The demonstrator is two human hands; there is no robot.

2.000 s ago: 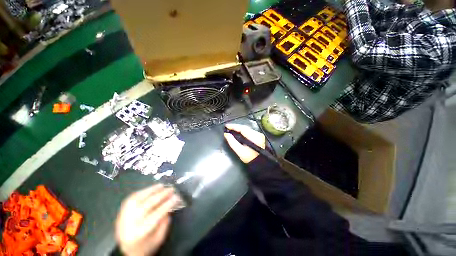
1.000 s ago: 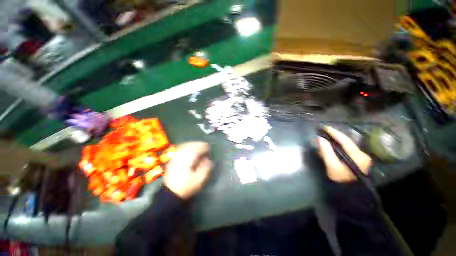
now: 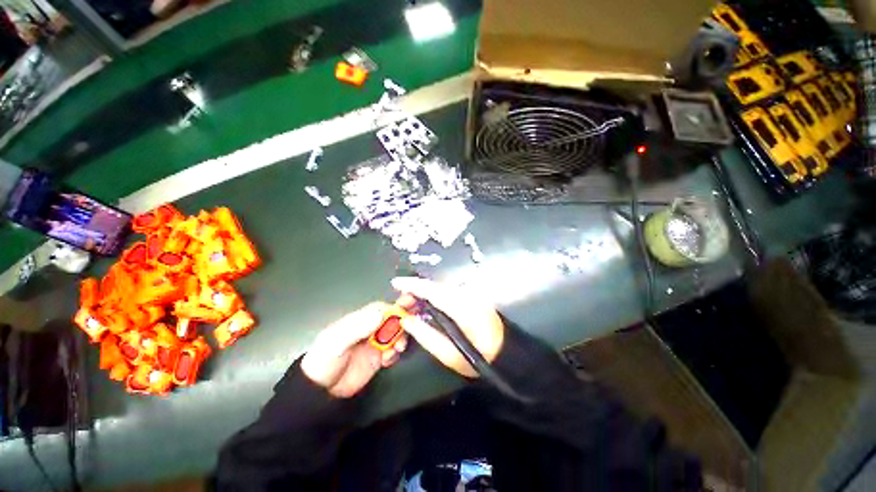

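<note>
My left hand [image 3: 348, 348] holds an orange housing [image 3: 387, 331] with a dark red oval, low in front of me. My right hand [image 3: 459, 327] holds a black pen-like soldering iron [image 3: 453, 335] and its fingers meet the housing's right side. The iron's tip cannot be made out. A heap of orange housings [image 3: 158, 288] lies to the left. A pile of silver-white flat pieces [image 3: 413, 207] lies beyond my hands, with a few narrow bits around it.
A fan with a round wire grille [image 3: 538, 139] stands under a cardboard flap [image 3: 576, 38]. A yellow-green tin [image 3: 675, 236] is at right, above an open cardboard box [image 3: 797, 336]. A black tray of yellow-orange housings [image 3: 790, 106] is far right. A lit phone [image 3: 82, 219] lies left.
The view has swung. My left hand has moved from beside the orange heap to the right and now holds a housing. My right hand has come left to meet it, still with the iron.
</note>
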